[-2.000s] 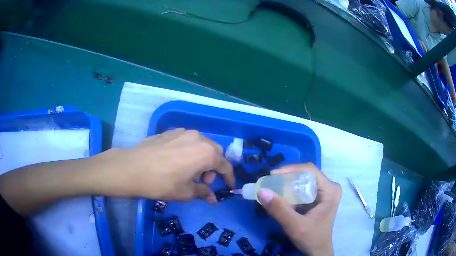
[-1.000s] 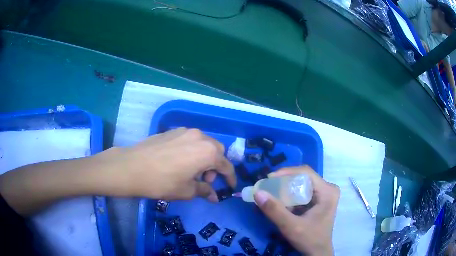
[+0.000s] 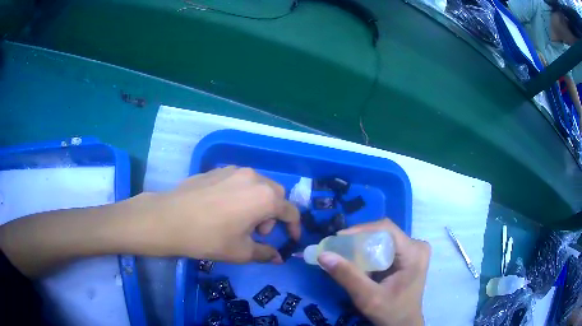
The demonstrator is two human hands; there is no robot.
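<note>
My left hand [image 3: 239,213] reaches over the blue tray [image 3: 306,149] and pinches a small black part [image 3: 288,248] between thumb and finger. My right hand [image 3: 389,274] grips a translucent bottle [image 3: 354,250], tilted with its pinkish needle tip pointing left at that part. Whether the tip touches it I cannot tell. Several loose black parts [image 3: 265,295] lie in the lower tray, and more [image 3: 353,204] lie near a small white piece [image 3: 301,191] in the upper tray.
A second blue tray [image 3: 121,184] with a white sheet is at left. Tweezers [image 3: 461,252] lie on the white sheet [image 3: 447,197]. A spare bottle [image 3: 504,285], slim tools [image 3: 505,250] and plastic bags [image 3: 550,264] are at right. A black curved strip [image 3: 357,9] lies beyond. A person [image 3: 552,32] is top right.
My right hand and the bottle have shifted slightly left and down. The left hand stays nearly in place, still pinching a black part. The curved strip and its wires have moved left.
</note>
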